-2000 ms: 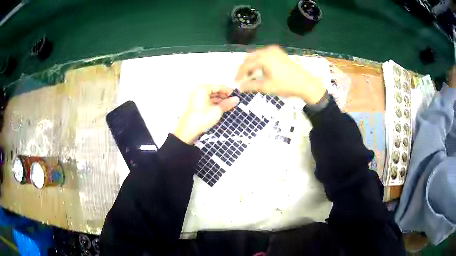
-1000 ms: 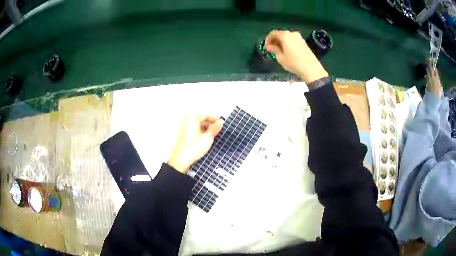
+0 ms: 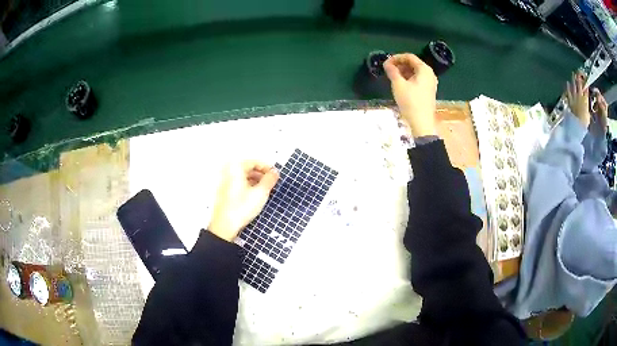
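A black pad sheet (image 3: pixel 292 209) with a pale grid lies tilted on the white work sheet (image 3: pixel 358 270); a few pale gaps show in its lower part. My left hand (image 3: pixel 245 192) is at the sheet's upper left edge, thumb and fingertips together; a tiny dark bit shows at the tips, and whether it is a loose pad or the sheet's corner is unclear. My right hand (image 3: pixel 415 88) is over the green belt, fingertips pinched at the right rim of a black cylindrical unit (image 3: pixel 376 65). Whether a pad is between them is hidden.
Another black unit (image 3: pixel 440 55) stands just right of it; two more are at the belt's left. A smartphone (image 3: pixel 150 230) lies left of my left forearm. Two cans (image 3: pixel 51 286) lie at far left. A strip of round parts (image 3: pixel 502 182) and a person in grey-blue sleeves are at right.
My right hand went from above the pad sheet to the unit on the belt, then drew slightly to its right side. My left hand stays by the sheet. The unit's green glow is no longer visible.
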